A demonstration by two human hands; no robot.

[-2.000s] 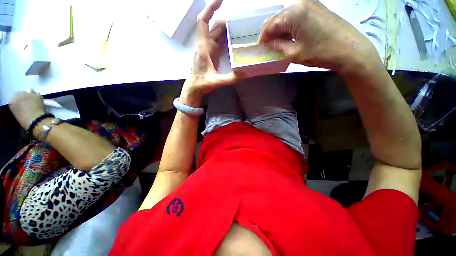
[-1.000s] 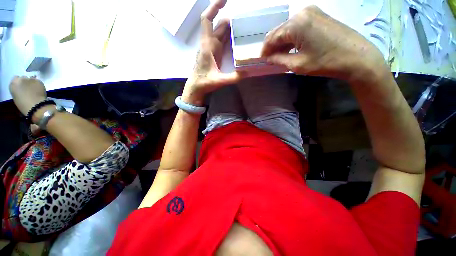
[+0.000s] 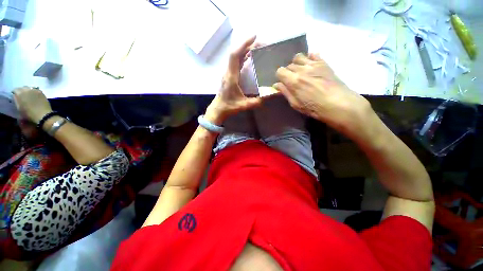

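A white gift box (image 3: 278, 59) is held at the table's front edge, its grey inside facing me. My left hand (image 3: 233, 87) holds it from the left, with the thumb along the lower edge and the fingers up the side. My right hand (image 3: 310, 84) has its bent fingers at the box's lower right. A small pale yellow strip shows by the fingertips; whether the fingers pinch it is hard to tell.
A white box (image 3: 212, 34) stands left of my hands, a small one (image 3: 48, 59) farther left. Folded yellow pieces (image 3: 112, 74) lie between. At right are a grey tool (image 3: 425, 61), white offcuts and a yellow-handled tool (image 3: 463, 36). A person's arm (image 3: 77, 138) is at left.
The view has shifted. The box now shows a plain grey inside instead of the lined white one, and the yellow at its lower edge has shrunk to a small strip. Both hands remain at the box.
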